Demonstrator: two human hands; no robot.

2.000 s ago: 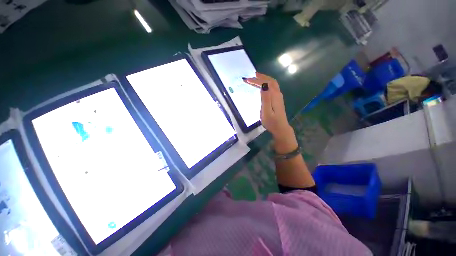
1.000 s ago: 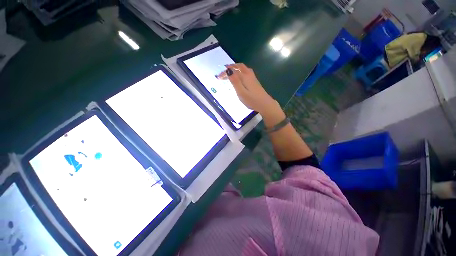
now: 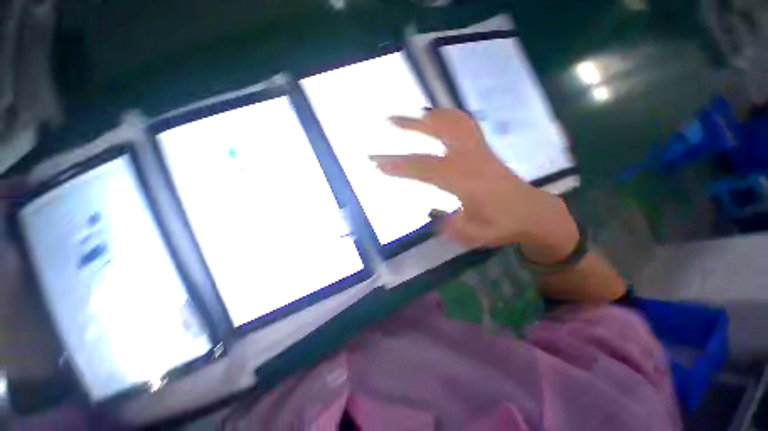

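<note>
Four lit tablets lie side by side on white sleeves, blurred by motion: the far left tablet (image 3: 118, 269) shows pale with dark marks, the second (image 3: 261, 219) and third (image 3: 362, 101) glare white, and the far right tablet (image 3: 509, 97) is pale. My right hand (image 3: 480, 181) reaches in from the right, palm down and fingers spread, over the right part of the third tablet. It holds nothing. Whether the fingertips touch the screen, I cannot tell. My left hand is not in view.
The green bench (image 3: 202, 42) extends behind the tablets. A stack of white sheets (image 3: 25, 84) stands blurred at the upper left. A blue crate (image 3: 703, 345) is at the lower right, with more blue items (image 3: 703, 139) at the right. My pink smock (image 3: 472, 370) fills the bottom.
My right hand has left the far right tablet and is over the third one, fingers more spread. The view has shifted, showing more of the far left tablet.
</note>
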